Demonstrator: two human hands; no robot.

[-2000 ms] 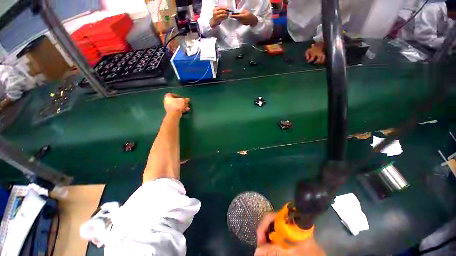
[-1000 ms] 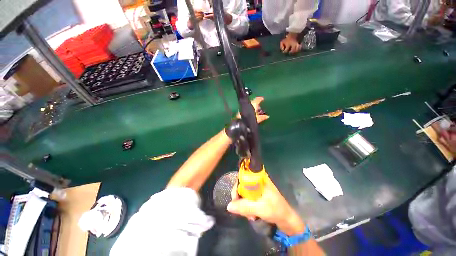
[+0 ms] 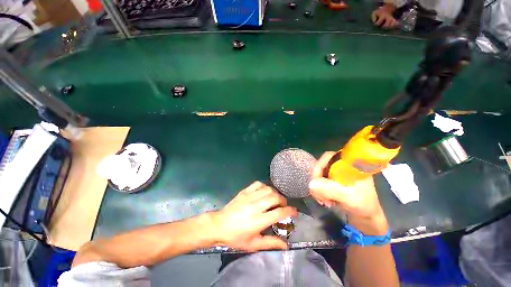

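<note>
My left hand [image 3: 255, 217] is at the front edge of the bench, its thumb and fingers around a small round black unit with shiny parts [image 3: 283, 226]. My right hand [image 3: 347, 193] grips the orange-yellow electric screwdriver [image 3: 364, 157], which hangs from above and is tilted. The screwdriver's tip is hidden. The round perforated screw tray [image 3: 292, 171] lies between my hands, just beyond the unit. A blue strap [image 3: 367, 237] is on my right wrist.
More small units [image 3: 179, 91] lie along the far strip. A white round item [image 3: 136, 167] and cardboard [image 3: 101, 179] are at left. A white wipe [image 3: 402, 182] and solder spool [image 3: 450, 151] are at right. A blue box [image 3: 238, 12] and another person's hand [image 3: 384, 15] are across the bench.
My left hand has come back from the far strip to the front edge, with a unit at its fingers. My right hand still holds the screwdriver, now right of the tray. The view has tilted down.
</note>
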